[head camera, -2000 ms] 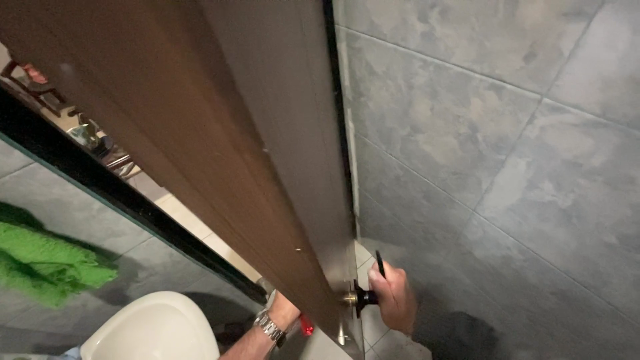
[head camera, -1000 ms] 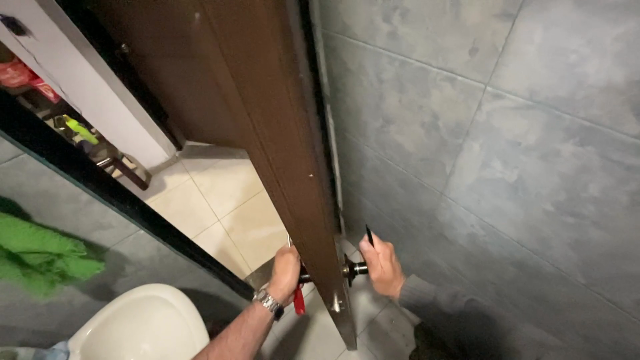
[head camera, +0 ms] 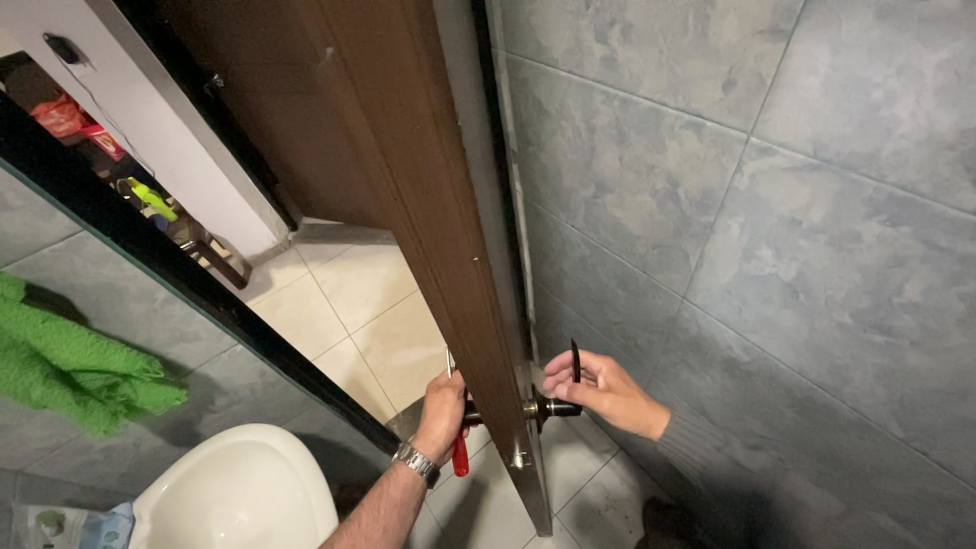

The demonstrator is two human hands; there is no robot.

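Note:
A brown door [head camera: 450, 229] stands edge-on, with a metal latch [head camera: 520, 459] low in its edge. On its left side my left hand [head camera: 441, 415], with a metal watch at the wrist, is closed around a screwdriver with a red handle [head camera: 460, 456]; its shaft points up past the fingers. That hand is also at the dark door handle, which is mostly hidden. To the right of the door, my right hand [head camera: 598, 387] holds a thin black piece [head camera: 576, 361] upright between thumb and fingers, just above the dark door knob or handle [head camera: 560, 409].
A white washbasin [head camera: 244, 488] is at the lower left, with a packet [head camera: 72, 526] beside it. A green towel [head camera: 84, 358] hangs above. Grey wall tiles [head camera: 823, 267] rise at the right. Past the black door frame [head camera: 198, 282] are a tiled floor, another brown door and shelved items.
My right hand, closed near the handle before, now has its fingers more spread, a little above the handle. The view has shifted, showing more of the floor beyond the door than two seconds ago.

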